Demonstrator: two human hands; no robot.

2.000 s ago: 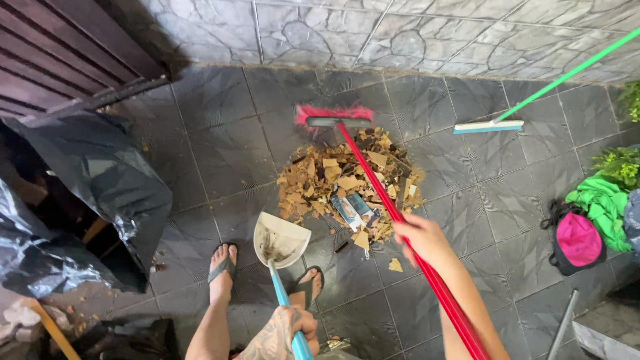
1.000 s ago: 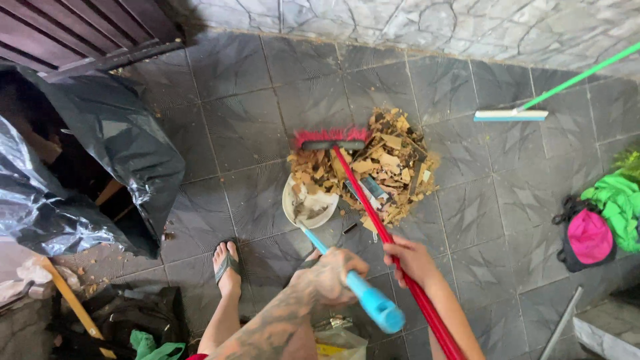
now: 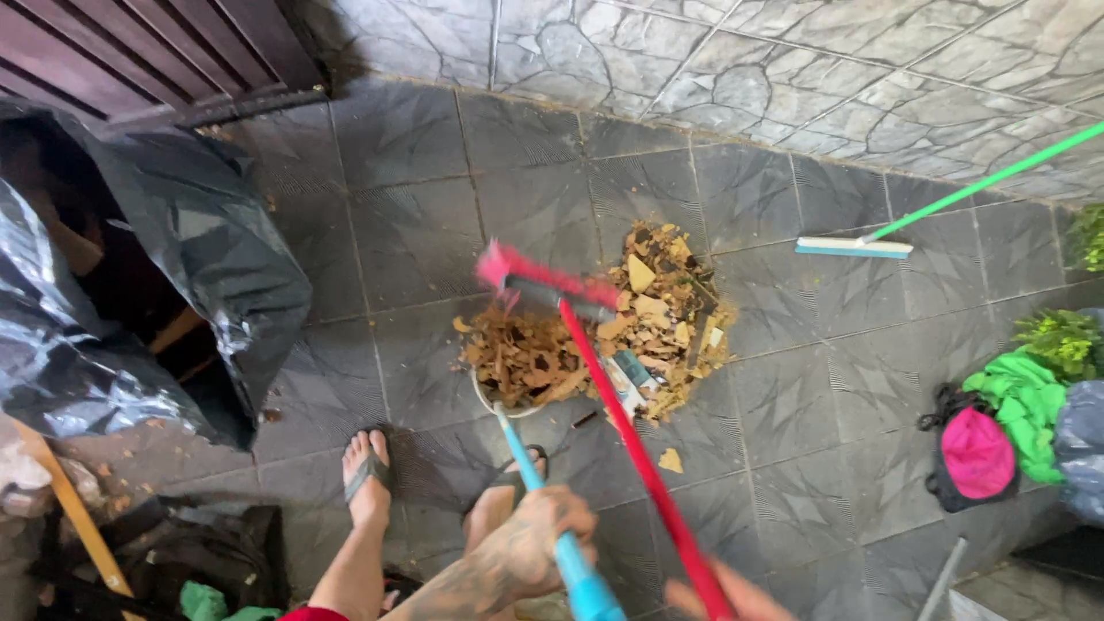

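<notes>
My left hand (image 3: 552, 526) grips the blue handle (image 3: 573, 565) of a dustpan, whose pale rim (image 3: 485, 398) shows under a heap of brown debris (image 3: 530, 358). At the bottom edge my right hand (image 3: 733, 595), partly cut off, is closed on the red handle (image 3: 642, 457) of a broom. The broom's pink bristle head (image 3: 552, 285), slightly blurred, is above the dustpan's load and touches the left side of the remaining debris pile (image 3: 668, 319). A printed packet (image 3: 630, 379) lies in that pile.
An open black plastic bag (image 3: 198, 233) stands left, below a dark slatted gate (image 3: 147, 52). A squeegee (image 3: 854, 247) with a green handle rests near the stone-patterned wall (image 3: 733, 78). Pink and black bag (image 3: 977, 453), green cloth (image 3: 1026, 405) and plants (image 3: 1065, 341) are at right. My sandalled feet (image 3: 366, 470) stand below the dustpan.
The dustpan, nearly bare two seconds ago, now carries a heap of debris. The pile has split, part of it now in the pan. My right hand has moved down toward the bottom edge.
</notes>
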